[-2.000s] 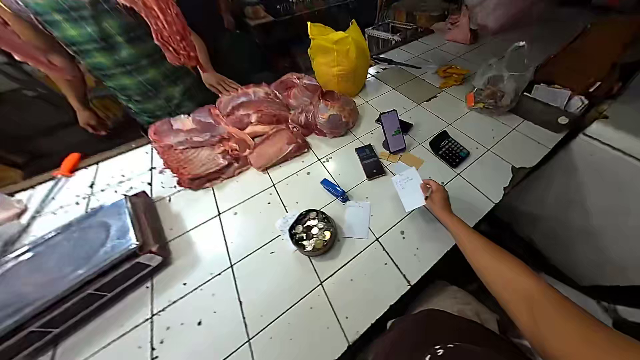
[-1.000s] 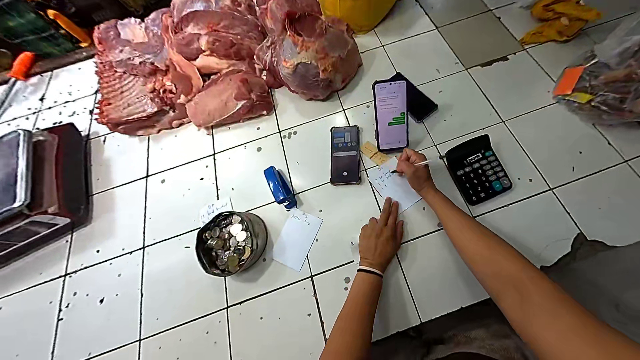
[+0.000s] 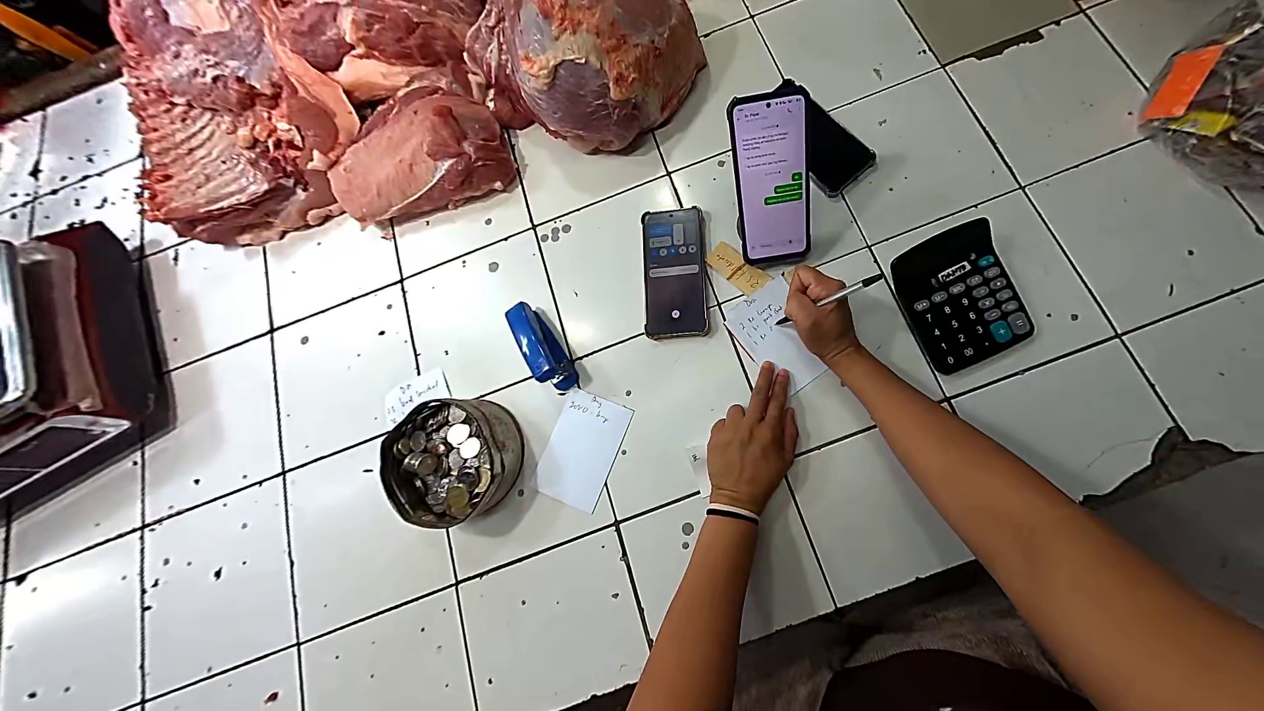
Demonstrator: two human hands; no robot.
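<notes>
My right hand (image 3: 822, 314) grips a pen (image 3: 851, 288), its tip on a white slip of paper (image 3: 768, 346) that bears handwriting. The fingertips of my left hand (image 3: 755, 439) rest flat on the slip's lower edge, holding nothing. Just beyond the slip, a lit phone (image 3: 772, 183) stands tilted against a dark phone (image 3: 839, 148). Another phone (image 3: 675, 276) lies flat to the left, near a small brown piece of card (image 3: 736, 269). A black calculator (image 3: 963, 296) is right of the pen. A second written slip (image 3: 585, 454) lies left of my left hand, below a blue stapler (image 3: 538, 346).
A round tin of coins (image 3: 452, 462) stands on the white tiled counter (image 3: 365, 553), against another paper slip (image 3: 415, 390). Large cuts of raw meat (image 3: 425, 158) lie at the back left. A scale (image 3: 79, 336) is at the left edge, a plastic bag (image 3: 1210, 109) at the far right.
My left hand has come into view since two seconds ago and rests on the slip. My right hand, earlier at the slip's edge, now writes with the pen. The view has moved closer to the counter.
</notes>
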